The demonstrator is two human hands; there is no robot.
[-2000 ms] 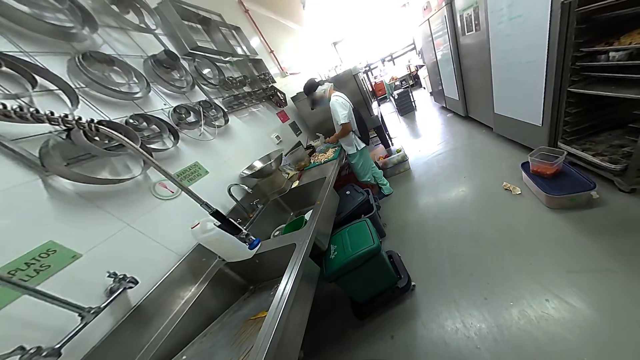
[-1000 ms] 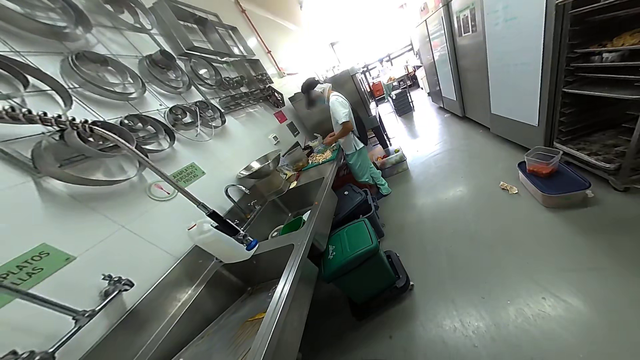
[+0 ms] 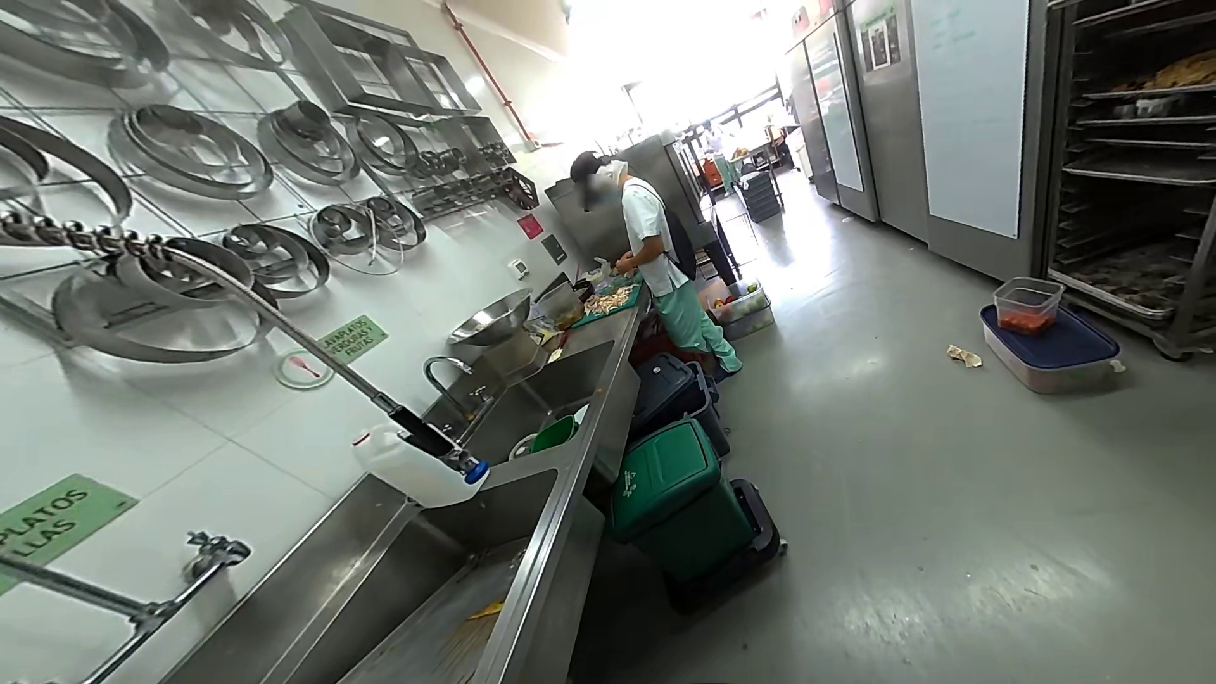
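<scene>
Neither my left hand nor my right hand shows in the head view. Nearest to me is a deep stainless steel sink [image 3: 427,608] with a yellow scrap [image 3: 486,611] on its bottom. A white plastic jug [image 3: 418,465] stands at its far corner, below a pre-rinse spray hose [image 3: 285,328] with a blue-ringed nozzle. In the second sink lies a green container [image 3: 555,434]. Beyond it, a steel bowl [image 3: 492,320] rests by the wall. A co-worker [image 3: 655,247] bends over a green cutting board [image 3: 622,299] covered with chopped food.
A green lidded bin [image 3: 670,475] on a wheeled base and a dark bin [image 3: 665,385] stand beside the counter. On the floor at right are a blue-lidded tub [image 3: 1064,344] bearing a clear container [image 3: 1030,302], a scrap [image 3: 964,356], and a tray rack [image 3: 1130,171]. Metal rings [image 3: 190,152] hang on the wall.
</scene>
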